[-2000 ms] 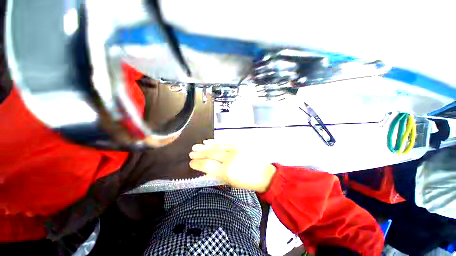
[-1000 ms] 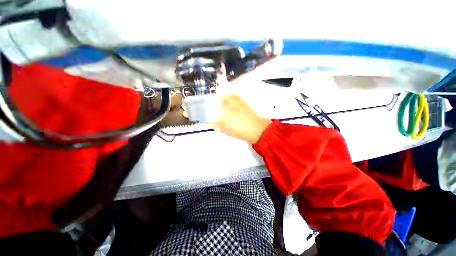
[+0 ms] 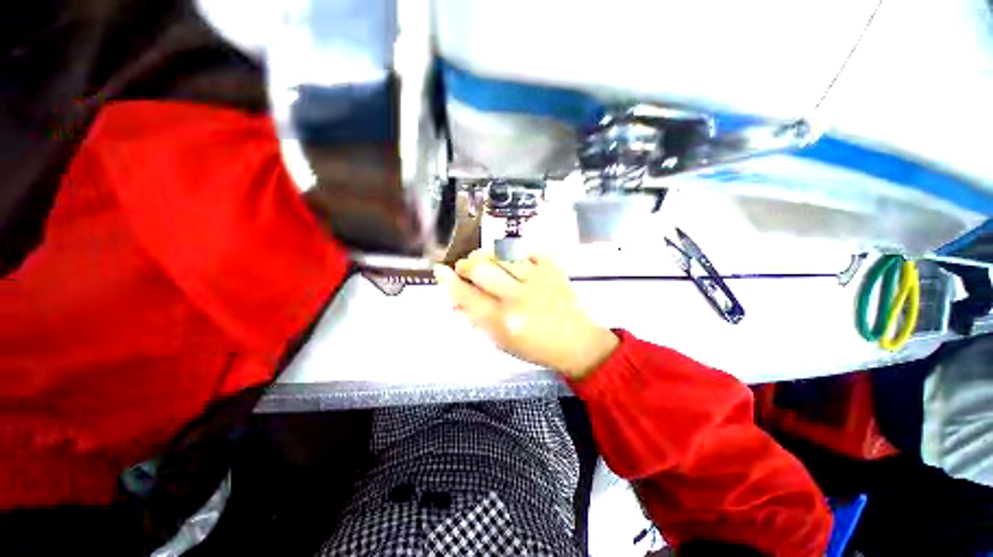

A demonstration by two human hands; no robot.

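A brown garment piece [image 3: 466, 237] lies at the left of the presser foot and needle area [image 3: 512, 207], with a toothed-looking edge [image 3: 414, 279] along its front. My right hand [image 3: 536, 316] is on the table just in front of the foot, fingers bent, fingertips at the fabric's edge. Whether they pinch it does not show. My left hand is hidden behind the large shiny machine part [image 3: 365, 131]; only its red sleeve [image 3: 218, 239] shows. Dark fabric hangs below that sleeve.
The white machine head with a blue stripe [image 3: 697, 103] spans the top. Black thread snips [image 3: 708, 277] lie right of my hand. Green and yellow looped handles [image 3: 890, 302] are at the table's right edge. A red object [image 3: 833, 419] and a blue object [image 3: 846, 522] are below right.
Brown fabric that covered the left of the table is mostly gone from its front part. My right hand moved from flat on the table up to the foot area, then slightly back, fingers bent. The view shifted.
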